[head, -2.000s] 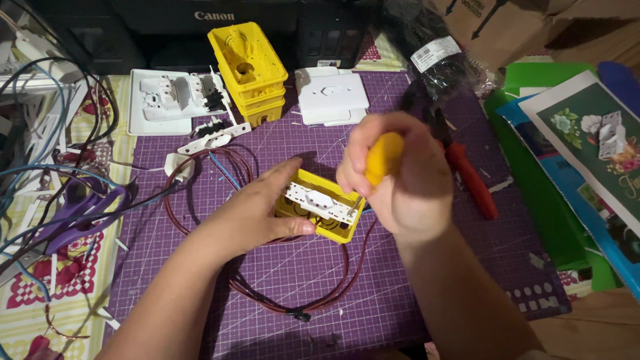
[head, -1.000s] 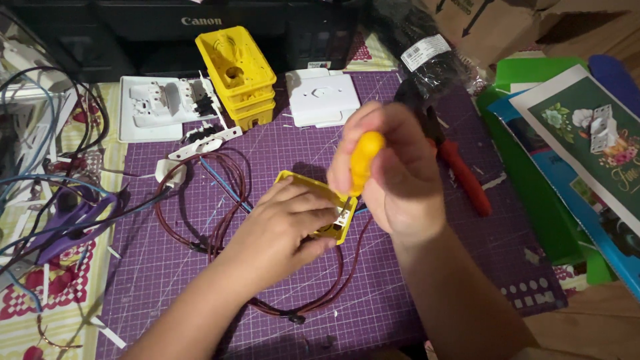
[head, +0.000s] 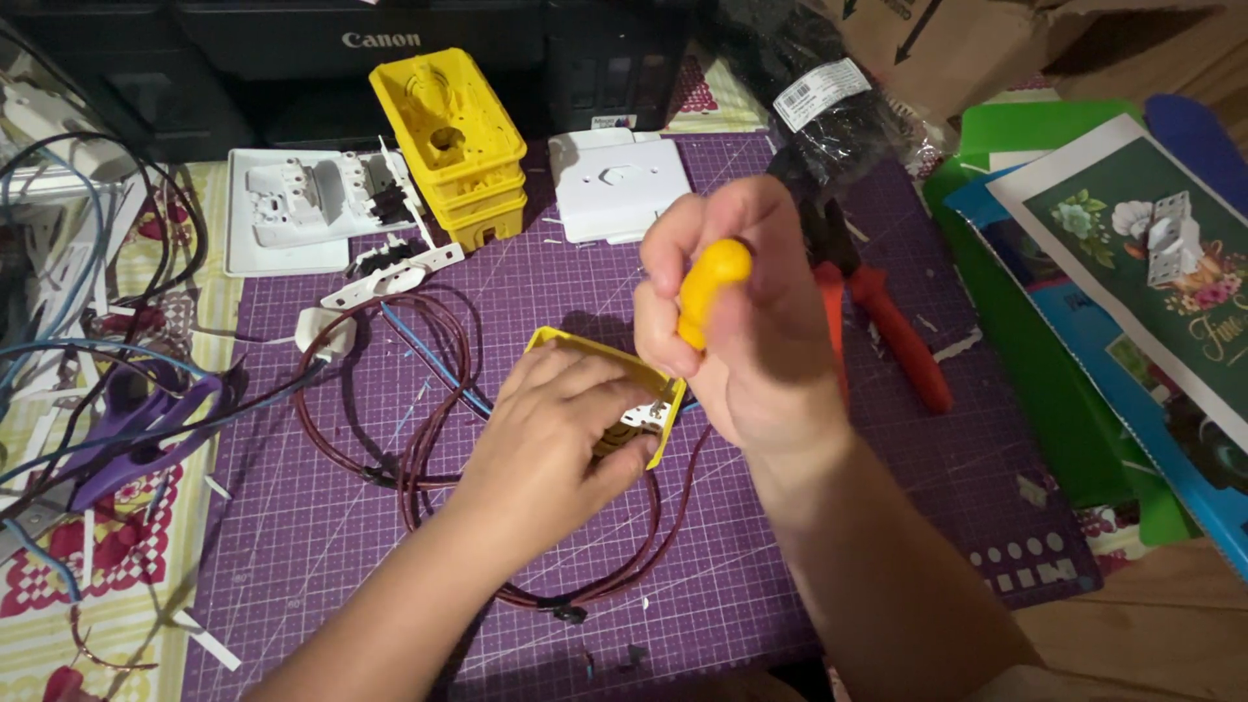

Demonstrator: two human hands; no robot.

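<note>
My left hand [head: 561, 434] lies over a yellow plastic electrical box [head: 671, 429], fingers across its top and thumb at its near side. Inside the box, part of a white socket mounting frame [head: 645, 414] shows; the rest is under my hand. My right hand [head: 770, 322], just right of the box, grips a yellow handle [head: 710, 288], which looks like a screwdriver's, by its end. The tool's shaft and tip are hidden. A coil of dark red cable [head: 419, 458] runs around the box, with a blue wire [head: 439, 361] beside it.
Behind stand stacked yellow boxes [head: 448, 127], white cover plates [head: 624, 185], a white plate with socket parts [head: 283, 244] and a black printer [head: 244, 58]. Red-handled pliers [head: 902, 341] lie right, purple scissors [head: 146, 439] left among loose wires. Printed sheets [head: 1102, 224] cover green folders [head: 1043, 419] at right.
My left hand has moved from the box's left side onto its top and now covers most of the white frame. My right hand still holds the yellow handle, now more tilted.
</note>
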